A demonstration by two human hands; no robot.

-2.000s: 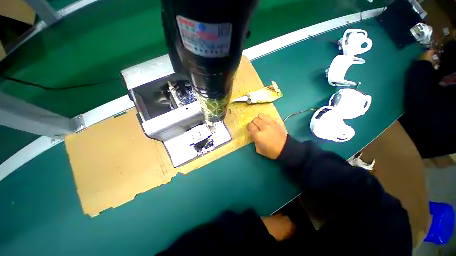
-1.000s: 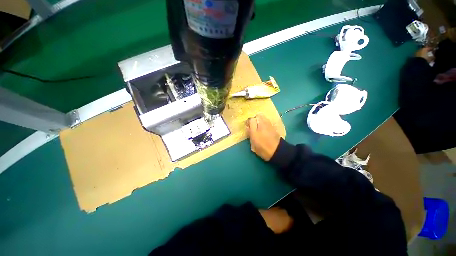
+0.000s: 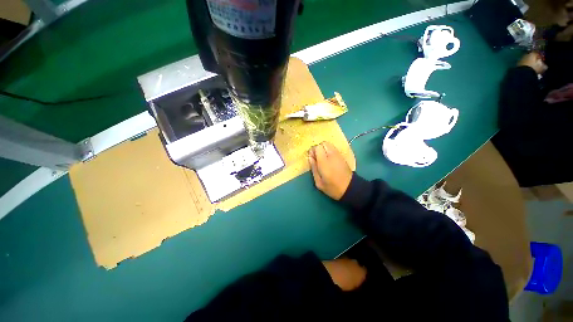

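My right hand (image 3: 331,170) rests on the right edge of the cardboard mat (image 3: 138,201), fingers curled together; no object shows in it. My left hand (image 3: 345,273) is low at the bench's front edge, its fingers hidden in dark shadow. The black electric screwdriver (image 3: 251,69) hangs close to the camera, its yellowish lower end over the screw feeder (image 3: 207,148). The feeder has an open dark top and a white front plate with small dark bits. The glue or grease tube (image 3: 323,110) lies on the mat's right side, nozzle pointing left.
Several round white housings (image 3: 409,148) lie on the green bench (image 3: 264,233) to the right, one with a wire lead (image 3: 371,131). White curved parts (image 3: 443,197) are in the open carton (image 3: 496,201). Another person's hand (image 3: 534,63) is at the far right. A pale rail (image 3: 358,33) borders the conveyor.
The whole view has shifted slightly, with the feeder, mat and housings now a little further left and up. More curved parts show in the carton. My right hand stays on the mat's edge.
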